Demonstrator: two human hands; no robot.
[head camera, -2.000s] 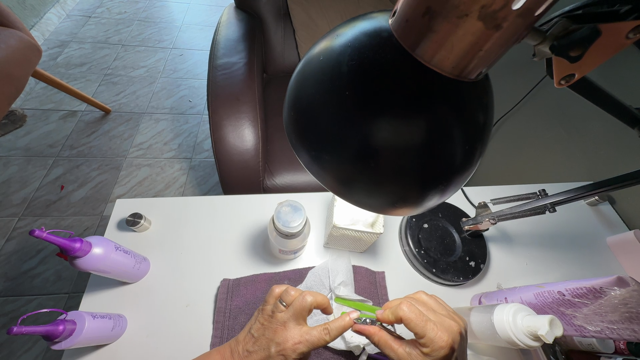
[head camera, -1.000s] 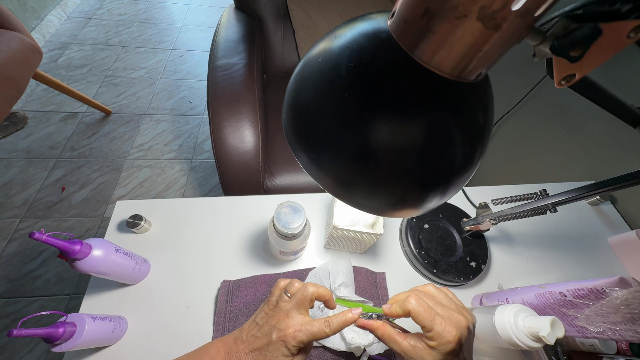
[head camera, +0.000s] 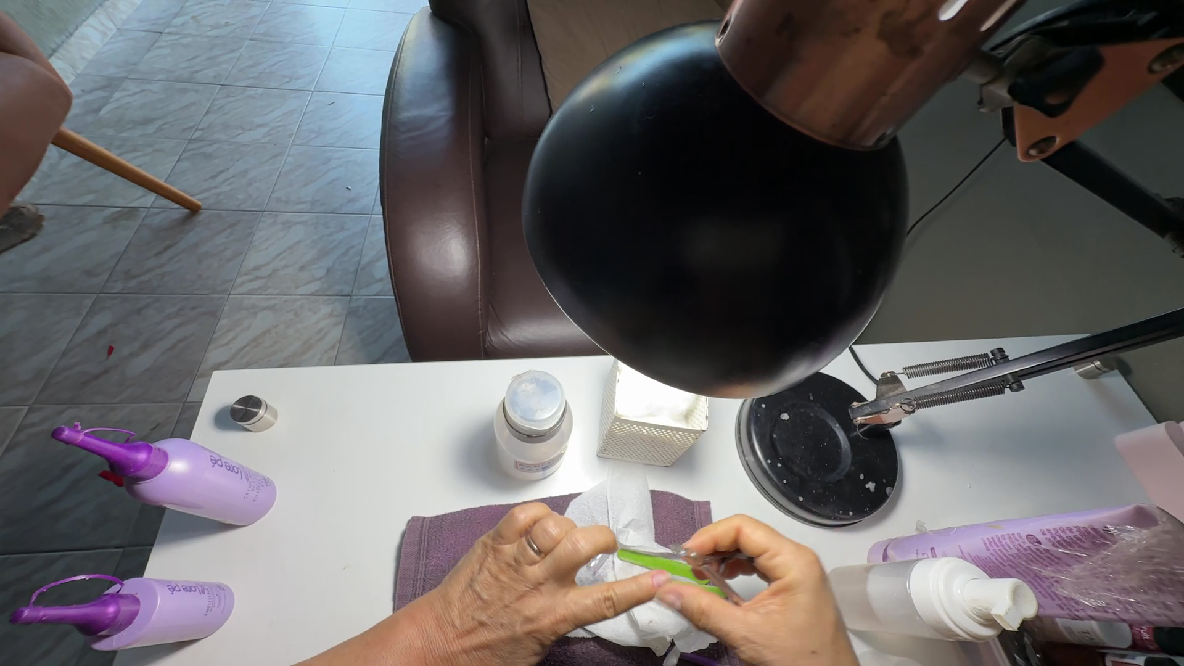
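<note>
My left hand (head camera: 546, 587), with a ring on one finger, reaches over a purple towel (head camera: 444, 546) and pinches the left part of a small clear plastic packet. My right hand (head camera: 763, 592) grips the packet's right end between thumb and fingers. A bright green flat strip (head camera: 671, 564) shows between the hands, in or against the clear plastic; which cannot be told. Crumpled white tissue (head camera: 615, 509) lies beneath both hands on the towel.
Around the towel on the white table (head camera: 324, 453) stand a clear bottle (head camera: 534, 425), a tissue holder (head camera: 652, 416), a lamp base (head camera: 819, 449), a pump bottle (head camera: 925, 597) and two purple bottles (head camera: 208, 481) (head camera: 176, 612). A black lamp shade (head camera: 717, 213) hangs overhead.
My right hand's fingers have shifted on the item, and more of the clear plastic shows beside the green strip. My left hand stays at its left side.
</note>
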